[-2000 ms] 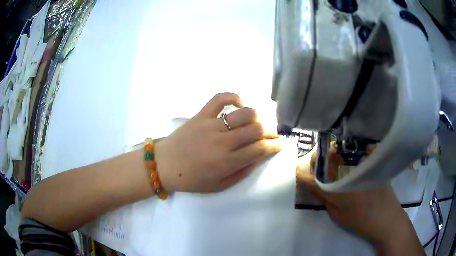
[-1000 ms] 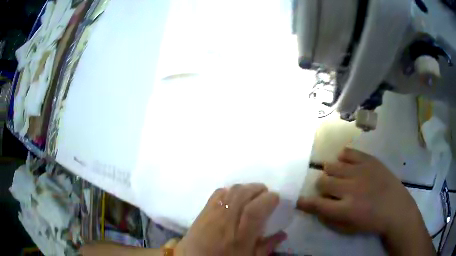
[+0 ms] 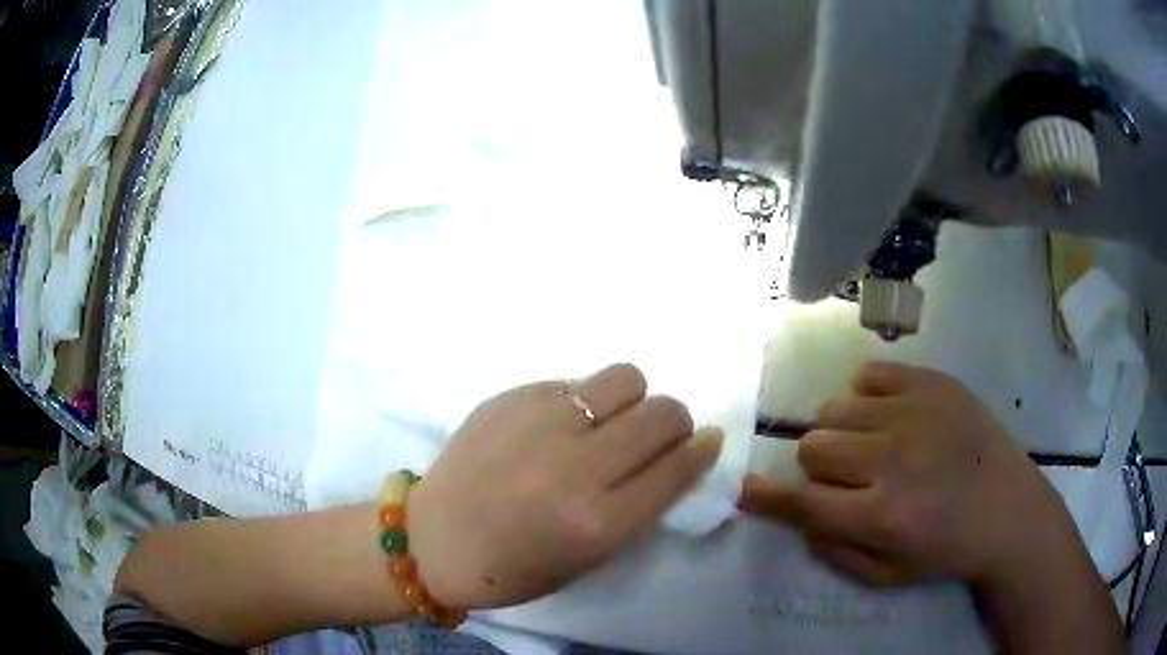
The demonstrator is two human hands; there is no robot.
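Observation:
A white fabric panel (image 3: 550,294) lies on the white table and runs up to the lit presser foot area (image 3: 755,218). The glare hides much of its surface. My left hand (image 3: 563,480) lies on the panel near its front edge, fingers bent and pinching the cloth by its right corner. My right hand (image 3: 883,480) is right of the panel, fingers curled, with the index fingertip at the panel's right edge. I cannot tell if it grips the cloth. The machine head (image 3: 883,115) stands above the panel's right side.
Two ribbed cream knobs (image 3: 1058,151) are on the machine head. A narrow white strip (image 3: 1111,335) hangs at the right. White offcuts (image 3: 71,243) fill a tray at the left, and more hang below it (image 3: 90,550). Ruler marks (image 3: 256,471) show on the table's front edge.
My left hand has moved away from the needle to the panel's front part, and since one second ago slightly up. My right hand has come out from behind the machine head. The view has shifted.

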